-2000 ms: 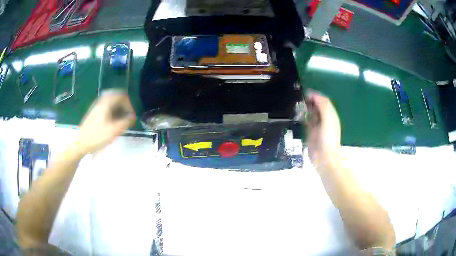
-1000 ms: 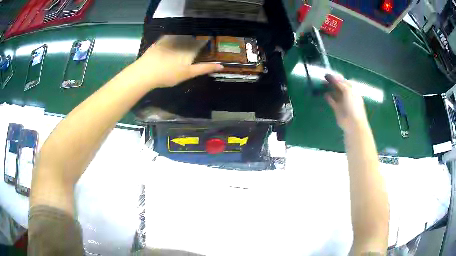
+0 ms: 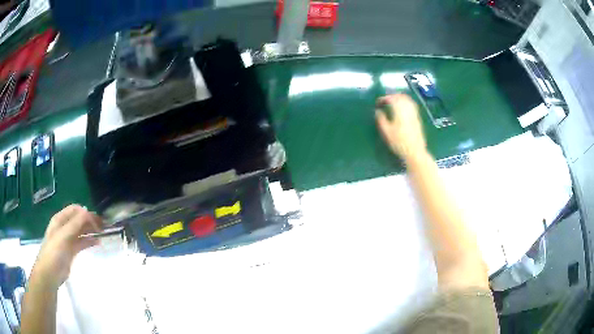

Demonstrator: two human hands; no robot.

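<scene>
The press base [image 3: 176, 156] stands left of centre. A metal press head [image 3: 156, 94] is low over it, and only a thin orange-brown strip of the fixture [image 3: 198, 130] shows below. My left hand [image 3: 68, 231] is at the base's left front corner, fingers bent; a thin dark edge shows beside the fingertips, and I cannot tell if it is held. My right hand [image 3: 398, 124] is over the green belt, fingers slightly apart, with nothing visible in it. A phone frame [image 3: 430, 99] with a blue patch lies on the belt just right of it.
Two more frames lie on the belt [image 3: 325, 130] at left, one of them near the base [image 3: 43, 168]. A red tray [image 3: 25, 81] is upper left. The front label panel [image 3: 195, 225] faces me above the white covering [image 3: 312, 261]. A red sign [image 3: 319, 14] is behind.
The view has swung right. The press head now covers the fixture. My left hand has left the fixture for the base's front corner. My right hand no longer shows the dark frame it held.
</scene>
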